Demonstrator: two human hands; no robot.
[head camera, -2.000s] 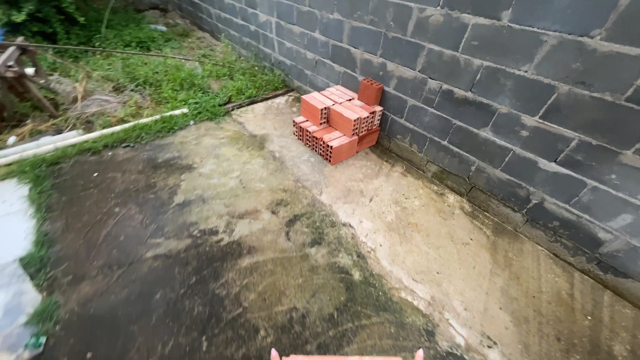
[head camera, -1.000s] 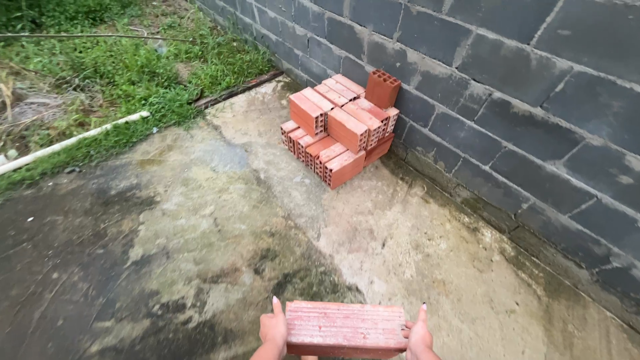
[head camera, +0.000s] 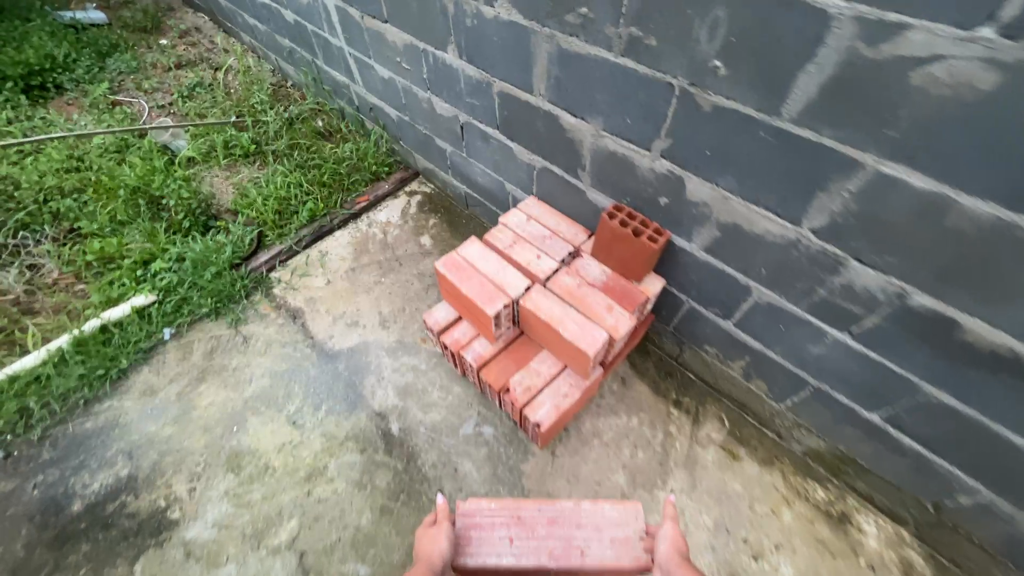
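A red hollow clay brick (head camera: 552, 534) is held level at the bottom of the view. My left hand (head camera: 434, 538) grips its left end and my right hand (head camera: 670, 539) its right end, both thumbs pointing up. Beyond the hands, a stack of red hollow clay bricks (head camera: 564, 326) rests on the concrete beside the wall, laid in layers. One hollow brick (head camera: 630, 240) stands on end at the back of the stack, its holes facing up. The undersides of my hands are out of view.
A grey block wall (head camera: 744, 160) runs diagonally behind the stack. The stained concrete floor (head camera: 264, 448) lies before it. At the left are grass (head camera: 160, 200), a white pipe (head camera: 76, 336) and a dark wooden strip (head camera: 336, 222) along the slab's edge.
The brick stack looks larger and nearer than before. The held brick and both hands, barely in view at first, now show at the bottom; the grip looks the same as one second ago.
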